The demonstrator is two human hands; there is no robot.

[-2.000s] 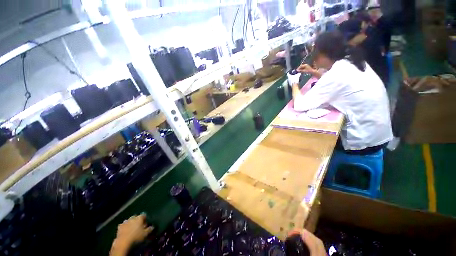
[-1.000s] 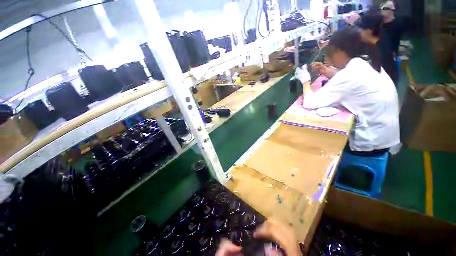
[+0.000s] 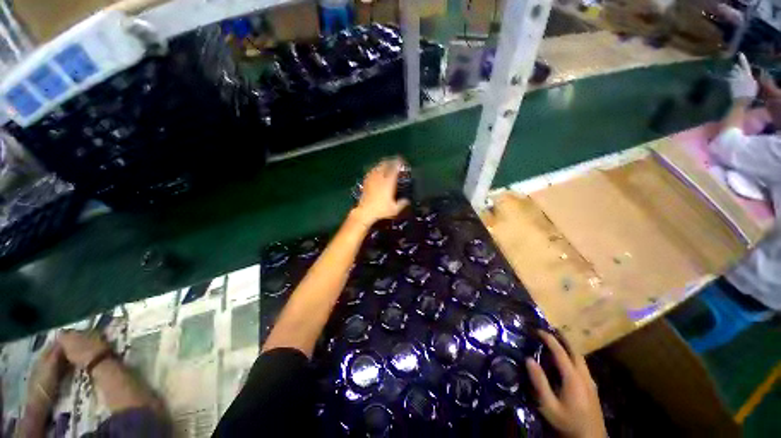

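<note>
The black blister tray lies in front of me, with rows of round pockets showing shiny rings and glare. My left hand reaches over the tray's far edge to the green belt, its fingers around a black cylinder with a glossy rim; the grip is slightly blurred. My right hand is at the tray's right edge, thumb and fingers bent around a dark area. Whether it holds a unit there cannot be told.
The green conveyor belt runs beyond the tray. Another person's hands rest at the paper-covered bench on the left. A white post stands behind the tray. A cardboard-covered bench is right; another worker sits beyond.
The view has swung left and down. My hands, close together over the tray a second ago, are now apart: the left out at the belt, the right at the tray's right edge.
</note>
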